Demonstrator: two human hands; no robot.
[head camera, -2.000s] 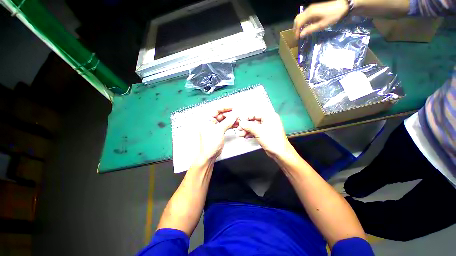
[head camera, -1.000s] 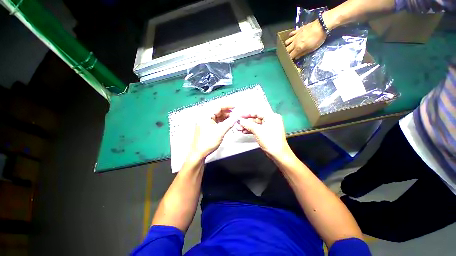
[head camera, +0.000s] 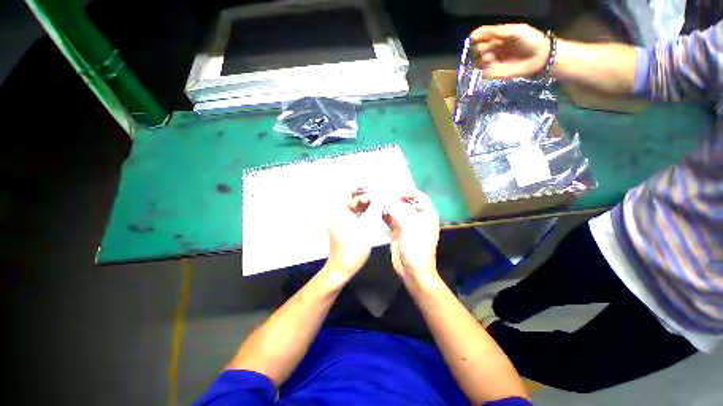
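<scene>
A white spiral-bound notebook (head camera: 285, 210) lies near the front edge of the green bench top. My left hand (head camera: 354, 230) is over its right part, fingers curled, washed out by glare. My right hand (head camera: 414, 230) is just beside it at the notebook's right edge, fingers bent towards the left fingertips. A tiny dark speck shows between the fingertips, too small and blurred to name. I cannot tell which hand grips it. A clear poly bag with dark small parts (head camera: 319, 123) lies beyond the notebook.
An open cardboard carton (head camera: 462, 169) holds shiny bags (head camera: 511, 131) with white labels at the right. Another person's hand (head camera: 515, 51) is above it; the person stands at the right. White frames (head camera: 301, 84) are stacked at the back. A green post (head camera: 103, 63) stands at the left.
The view has shifted, so the bench appears further left. My hands stay close together, the right turned more upright. The other person's hand has lifted from the bags.
</scene>
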